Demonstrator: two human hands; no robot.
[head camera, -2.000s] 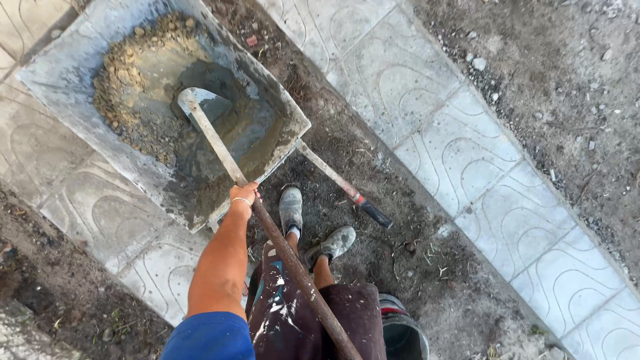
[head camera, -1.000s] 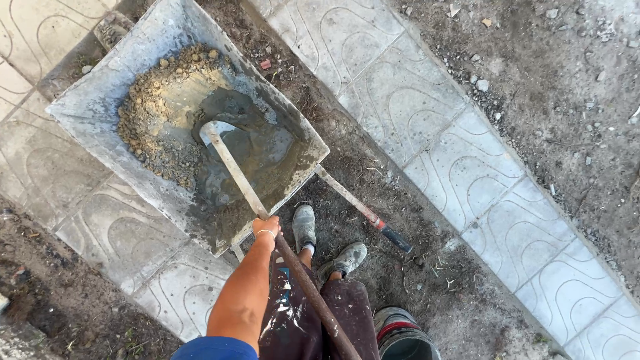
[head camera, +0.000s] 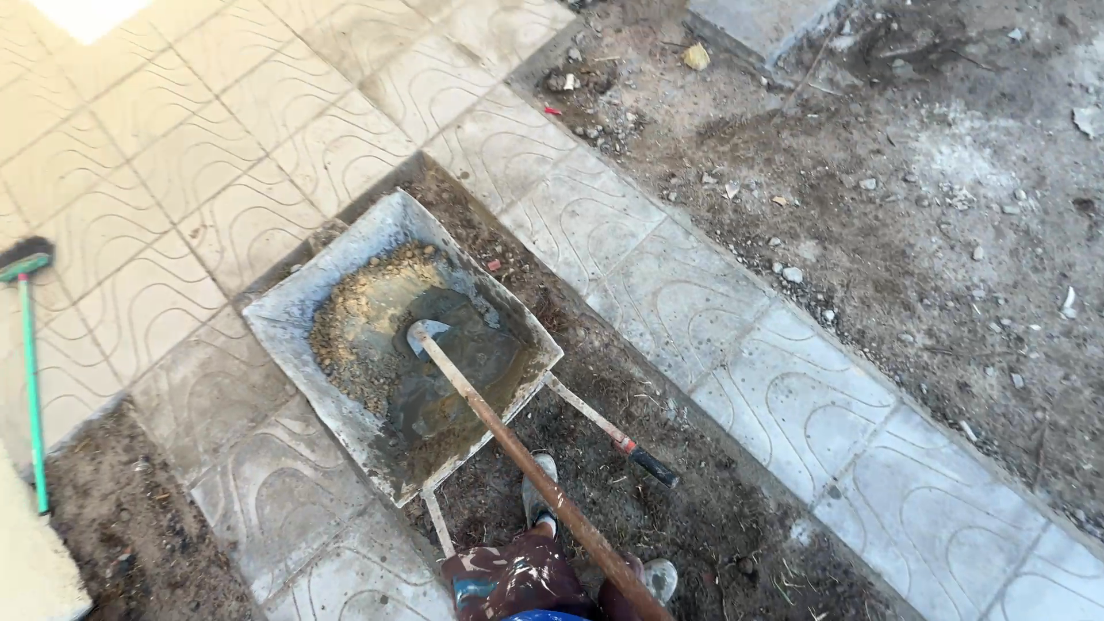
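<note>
A metal wheelbarrow (head camera: 289, 332) stands below me, its tray holding wet grey mortar (head camera: 466, 358) in the middle and dry sandy mix (head camera: 345, 345) at the left. The hoe's metal blade (head camera: 424, 335) rests in the mortar. From it the long wooden handle (head camera: 552, 492) slants down to the bottom edge, over my legs. One barrow handle with a black grip (head camera: 653, 466) sticks out to the right; the other (head camera: 438, 522) ends near my shorts. Neither my left hand nor my right hand shows in the view of now.
Patterned paving slabs (head camera: 681, 293) run diagonally on the right, with more paving (head camera: 250, 198) at the upper left. A green broom (head camera: 32, 379) lies at the left. My shoes (head camera: 539, 487) stand on bare soil beside the barrow. Rubble and stones (head camera: 792, 274) lie on the right.
The hand that gripped the hoe's handle in both earlier frames is out of view. The view has shifted and widened, showing the broom and more paving. The bucket near my feet has left the view.
</note>
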